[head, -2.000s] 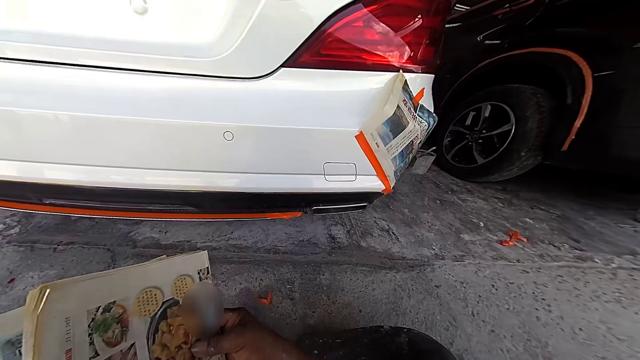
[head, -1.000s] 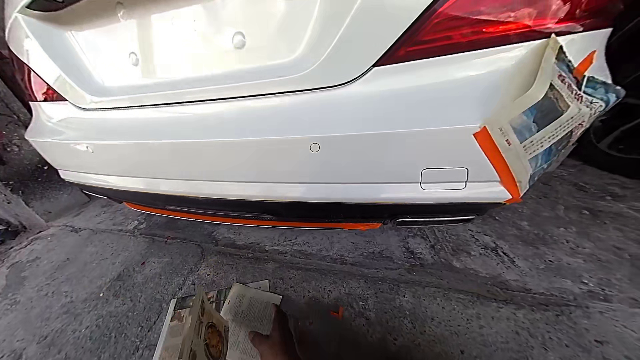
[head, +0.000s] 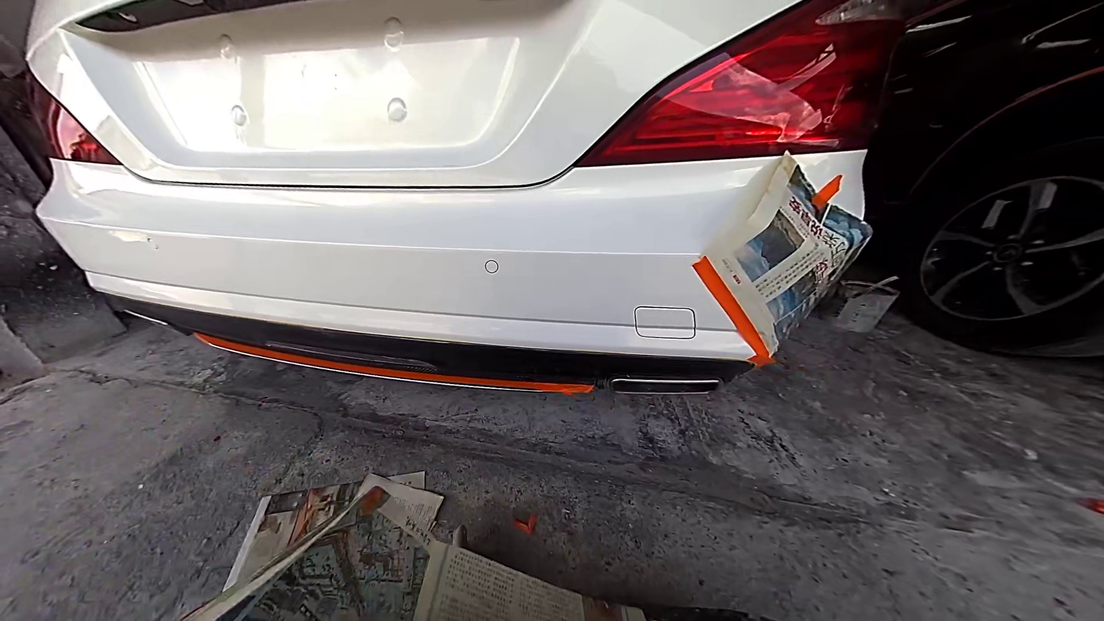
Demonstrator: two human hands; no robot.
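Newspaper sheets (head: 345, 561), printed and partly unfolded, stand at the bottom of the head view, with a folded text page (head: 492, 582) at their right. Neither of my hands can be made out; the sheets may hide them. Beyond is the white rear bumper (head: 388, 267) of a car. Orange masking tape (head: 397, 371) runs along the lower edge of its black trim. On the bumper's right corner, a newspaper piece (head: 776, 259) is stuck down with an orange tape strip (head: 733, 310) along its left edge. A smaller orange tape piece (head: 826, 191) sits near its top.
A red tail light (head: 759, 95) is above the papered corner. At the right stands a dark car with its wheel (head: 1018, 250) near the bumper. A pale container (head: 862, 304) sits between them. An orange tape scrap (head: 525, 523) lies on the concrete floor (head: 690, 517).
The newspaper at the bottom has been opened out and spread wider. The hand that was seen gripping its right side in both earlier frames no longer shows plainly. The view has shifted.
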